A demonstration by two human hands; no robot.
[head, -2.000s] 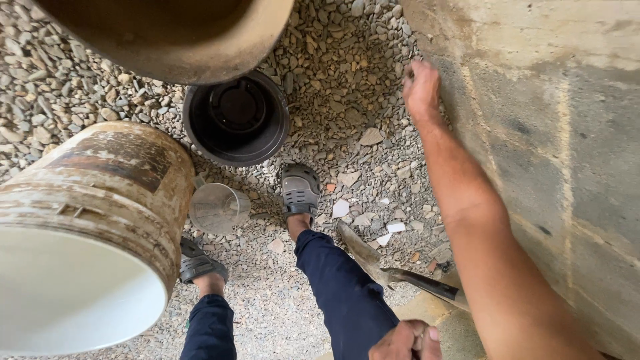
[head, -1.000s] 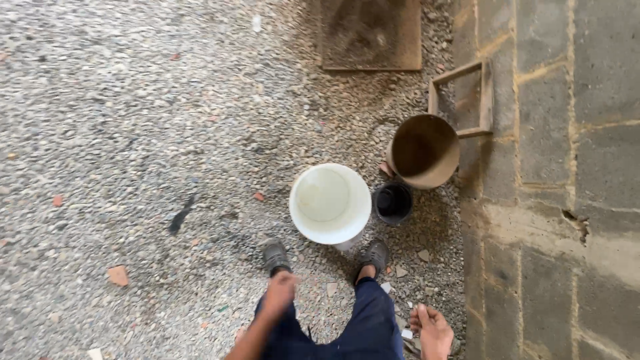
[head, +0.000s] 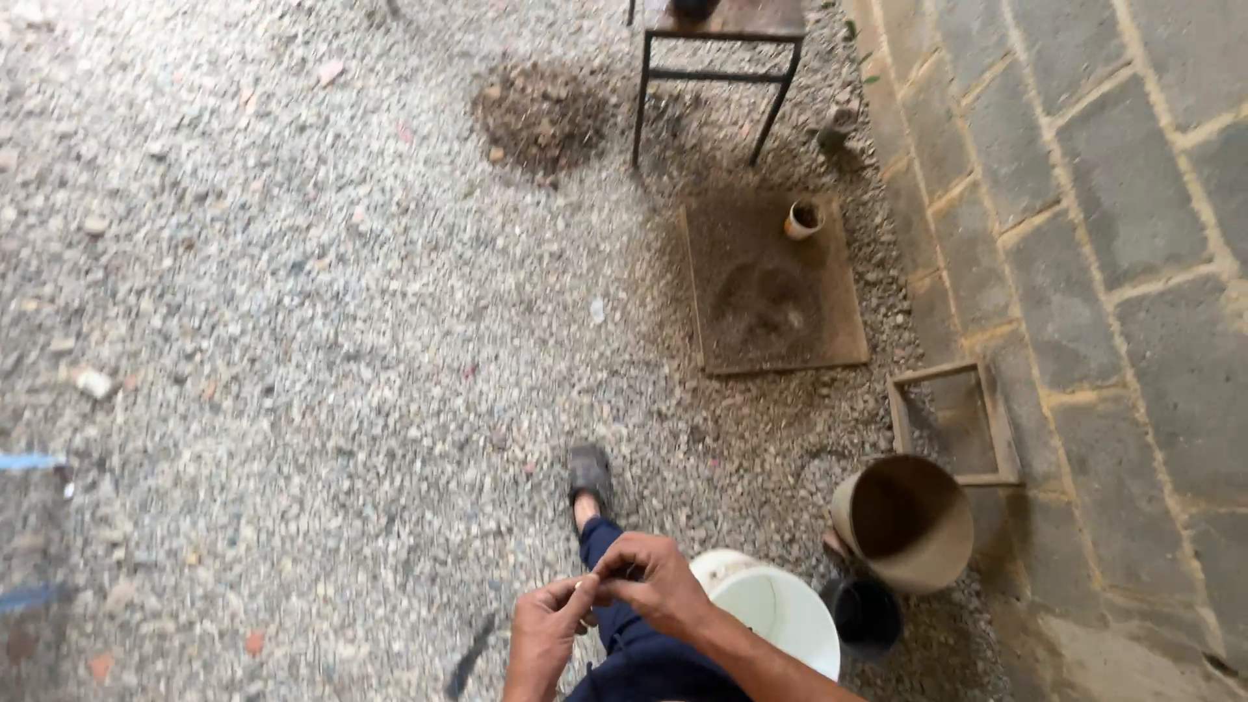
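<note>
My left hand [head: 551,624] is at the bottom centre, its thumb and fingertips pinched close to those of my right hand [head: 648,585]. Something small and pale may lie between the fingertips, but it is too small to tell. Both hands are above my dark blue trouser leg [head: 602,541]. Just right of my right hand stands a white plastic bucket [head: 780,614]. Beyond it are a black plastic pot [head: 863,616] and a brown-stained bucket [head: 907,526] with a dark inside.
A wooden-framed sieve [head: 1004,429] leans by the block wall [head: 1121,331]. Ahead lies a board [head: 721,356] with dark soil and a small cup [head: 803,220]. A metal-legged table [head: 721,75] and a soil heap [head: 541,122] are farther off on gravel.
My hands were apart one second ago and are now together at the fingertips. The view has shifted, bringing the table and soil heap into sight.
</note>
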